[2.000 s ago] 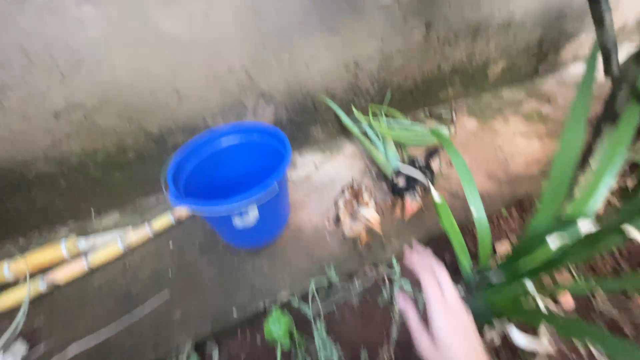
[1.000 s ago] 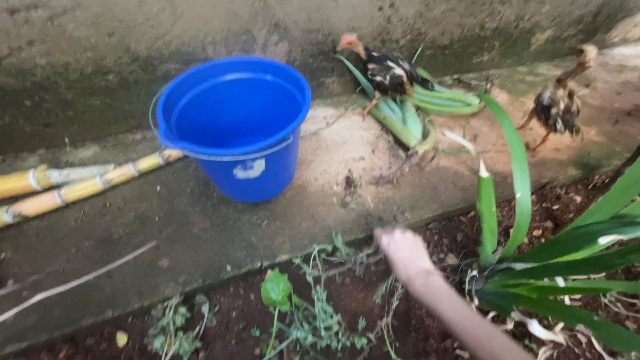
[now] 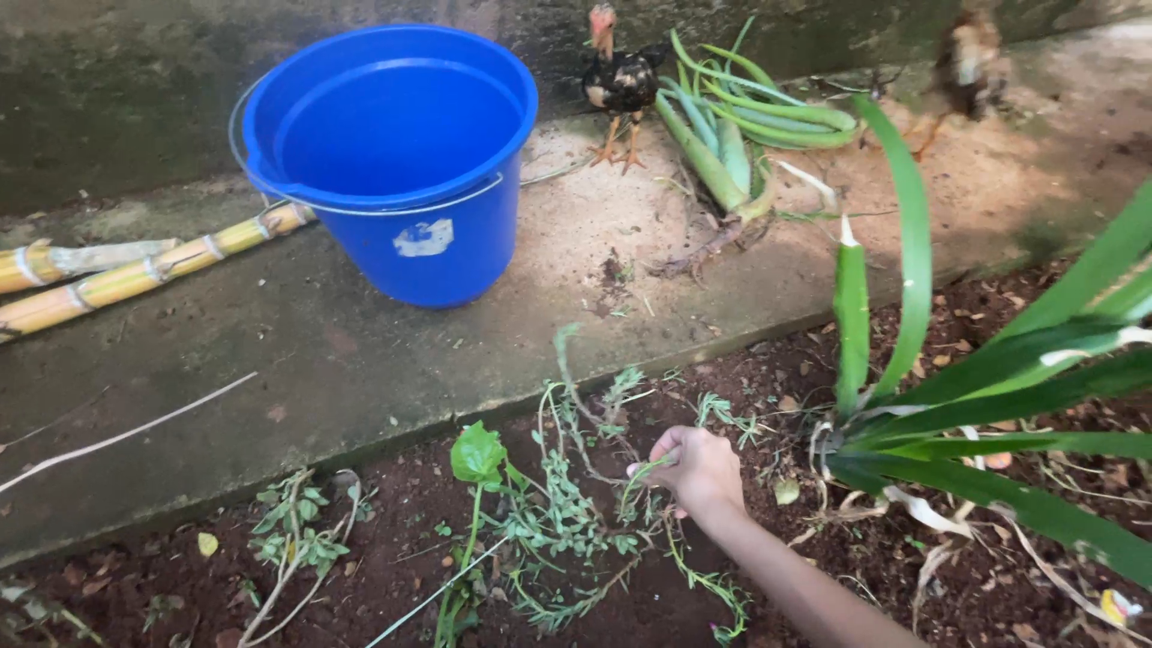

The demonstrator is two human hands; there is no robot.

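My right hand [image 3: 697, 472] reaches in from the lower right over the soil bed, its thumb and fingertips closed on a thin green plant stem [image 3: 643, 472]. Just left of it, small-leaved trailing plants [image 3: 567, 513] lie on the dark soil, beside a broad green leaf [image 3: 478, 454] on an upright stalk. A blue plastic bucket [image 3: 432, 243] with a wire handle stands on the concrete ledge, and no contents show in it. My left hand is out of view.
Sugarcane stalks [image 3: 180, 261] lie left of the bucket. A dark young chicken [image 3: 621, 85] stands near uprooted aloe-like leaves [image 3: 720, 162], with another blurred bird [image 3: 970, 63] farther right. A strap-leaved plant [image 3: 972, 414] grows at right. The concrete ledge [image 3: 315, 387] borders the soil.
My right hand has come down to the trailing plants and pinched a stem. The dark chicken stood over the cut leaves a second ago and is now left of them, nearer the bucket.
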